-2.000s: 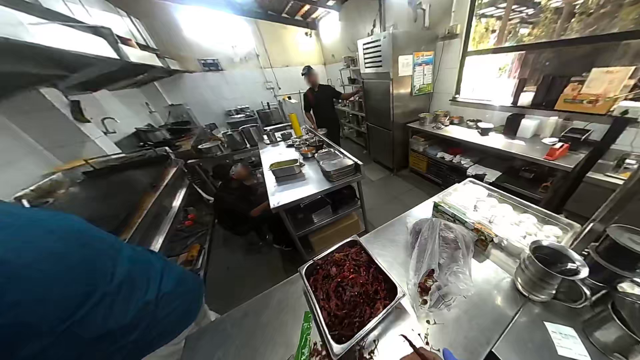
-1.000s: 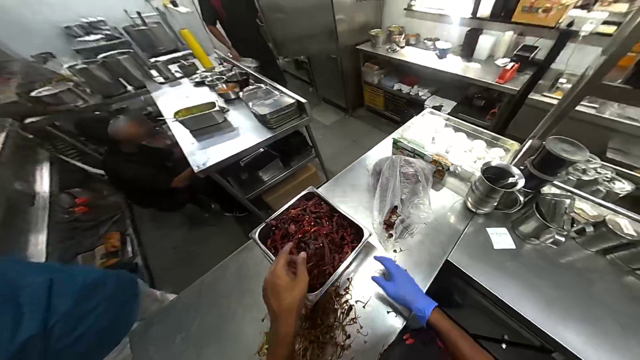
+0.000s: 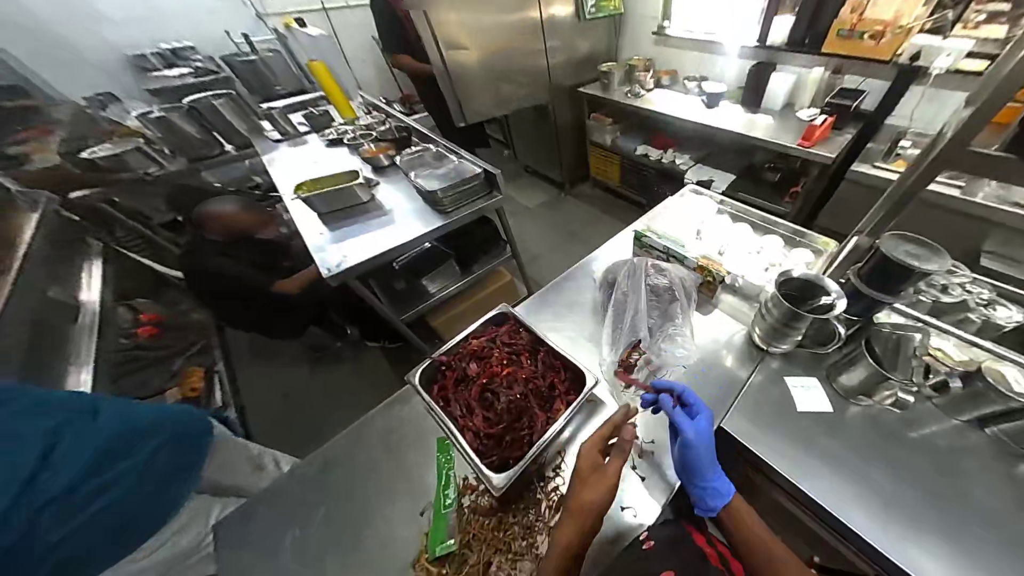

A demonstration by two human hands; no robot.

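Observation:
My right hand [image 3: 690, 440], in a blue glove, pinches a dried red chili [image 3: 632, 381] near the mouth of a clear plastic bag [image 3: 652, 308]. Bare and close beside it, my left hand [image 3: 600, 460] has its fingertips near the chili's stem end; whether they touch it is unclear. A square steel pan [image 3: 498, 480] full of dried red chilies [image 3: 504, 392] stands to the left of both hands. Loose chili stems [image 3: 500, 528] lie in a heap below the pan, with a green packet [image 3: 442, 500] at their left.
A lidded clear tray of white round items [image 3: 744, 232] stands behind the bag, steel mugs [image 3: 798, 312] to its right. A person [image 3: 248, 264] is low beside the middle steel table [image 3: 320, 240]; another stands by the refrigerator [image 3: 512, 64]. A person's blue sleeve [image 3: 88, 472] is near at left.
My left hand has moved from above the chili pan to beside my gloved right hand. The right hand, spread a second ago, now pinches a chili.

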